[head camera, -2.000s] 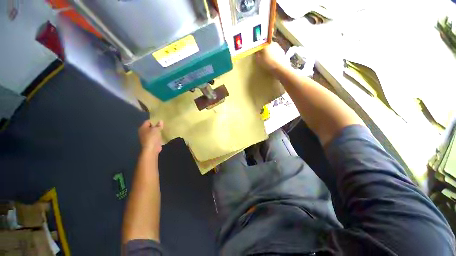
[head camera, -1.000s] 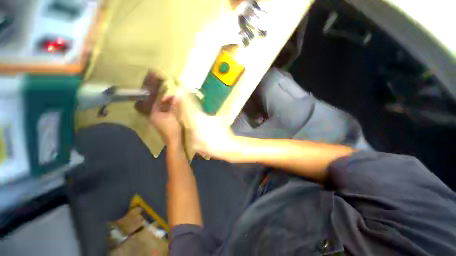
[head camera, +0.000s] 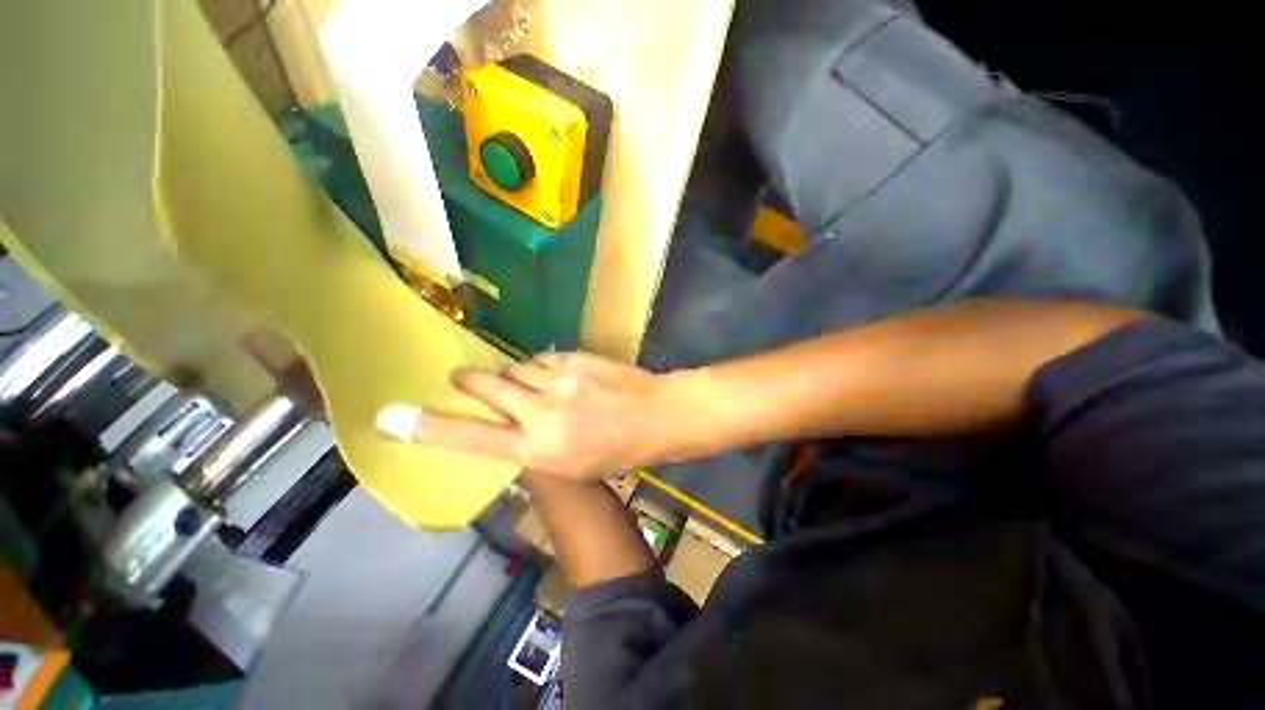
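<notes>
The khaki-yellow cut panel runs from the upper left to a rounded end near the centre. My right hand is on this end, fingers spread over its top face and gripping its edge; the thumb is hidden. A small white piece shows at one fingertip; I cannot tell what it is. My left forearm comes up from below, and its hand is hidden behind the panel and my right hand. A long white strip lies across the green press base.
A yellow housing with a green button sits beside the strip, near the light-wood table edge. Shiny metal cylinders stand at the lower left. My grey-clad legs are at the upper right.
The view has turned and moved closer. The panel end is now lifted off the green base, and the strip is uncovered. My left hand, seen by the press head before, is now hidden.
</notes>
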